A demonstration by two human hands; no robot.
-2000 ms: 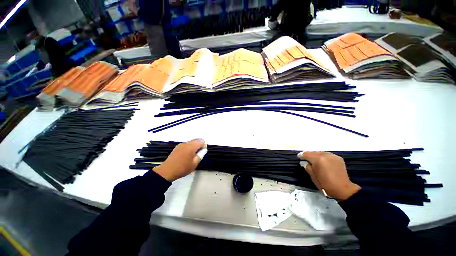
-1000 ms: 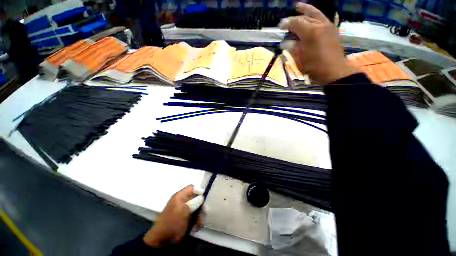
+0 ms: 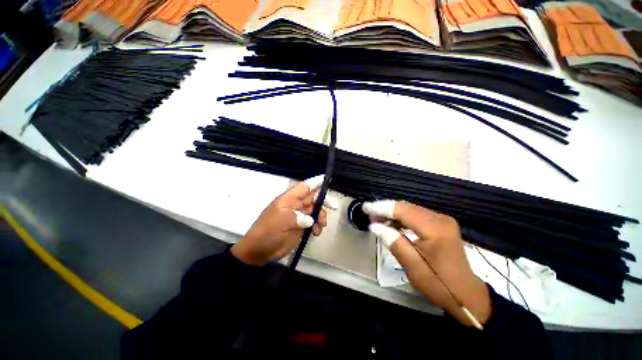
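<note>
My left hand (image 3: 281, 221), with white coverings on thumb and fingers, holds one long narrow black strap (image 3: 331, 151) upright, its upper part slightly curved. My right hand (image 3: 429, 253), also with white-covered fingertips, holds a thin dark stick applicator (image 3: 440, 281) with a pale end near the wrist. Its fingertips are at the small round dark pot (image 3: 357, 214) and partly cover it; the stick's tip cannot be made out. A thick bundle of black straps (image 3: 450, 193) lies just beyond my hands.
Crumpled white cloth (image 3: 535, 278) lies right of my right hand, with thin dark cord over it. A beige board (image 3: 341, 249) lies under the pot. A second strap pile (image 3: 401, 67) lies farther back, spread straps (image 3: 112, 98) far left, orange-topped stacks (image 3: 387, 21) along the far edge.
My right hand has come down from the strap's upper end to the pot and now holds the thin stick. My left hand still holds the strap, now more upright. The view has tilted downward.
</note>
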